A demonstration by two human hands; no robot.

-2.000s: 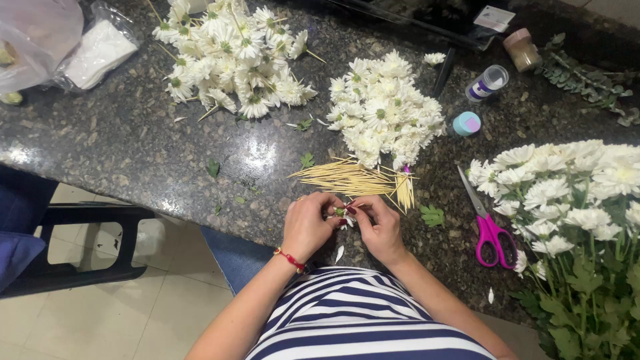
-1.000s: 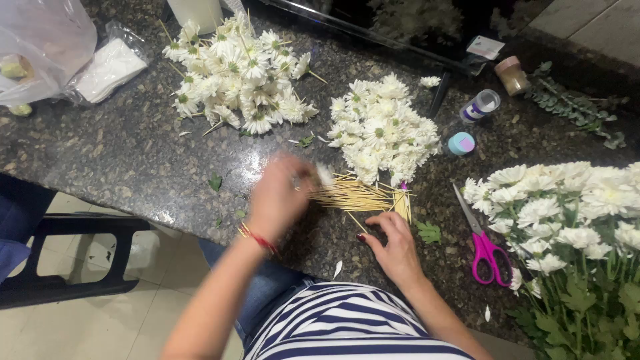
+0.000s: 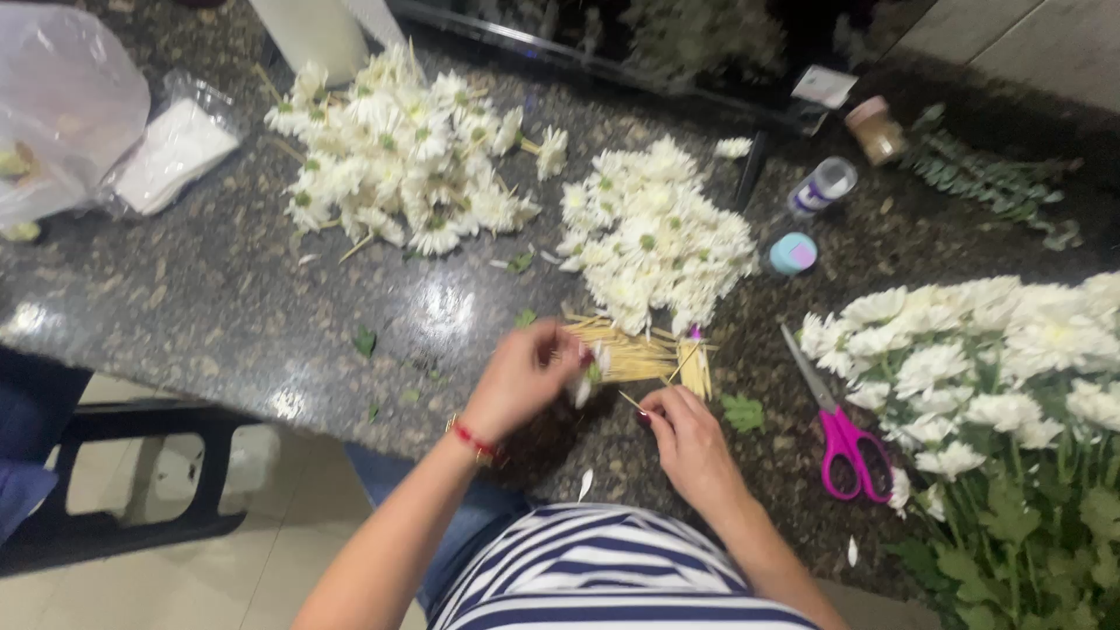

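My left hand pinches a small white flower head by its green back, slightly blurred. Just right of it, my right hand holds a thin wooden pick between thumb and forefinger, its tip toward the flower. Behind both hands lies a pile of wooden picks, with a bundle of picks standing out at its right end. Loose white flower heads are heaped beyond the picks. A second heap of white flowers, some on picks, lies farther left.
Pink-handled scissors lie right of my right hand, beside long-stemmed white flowers. Small containers, one with a blue lid, and eucalyptus sprigs are at the back right. Plastic bags lie at left; a black stool stands below the counter.
Two seconds ago both hands were together at a flower. My left hand then blurred over the picks and now holds a flower head near my right hand, which has a pick.
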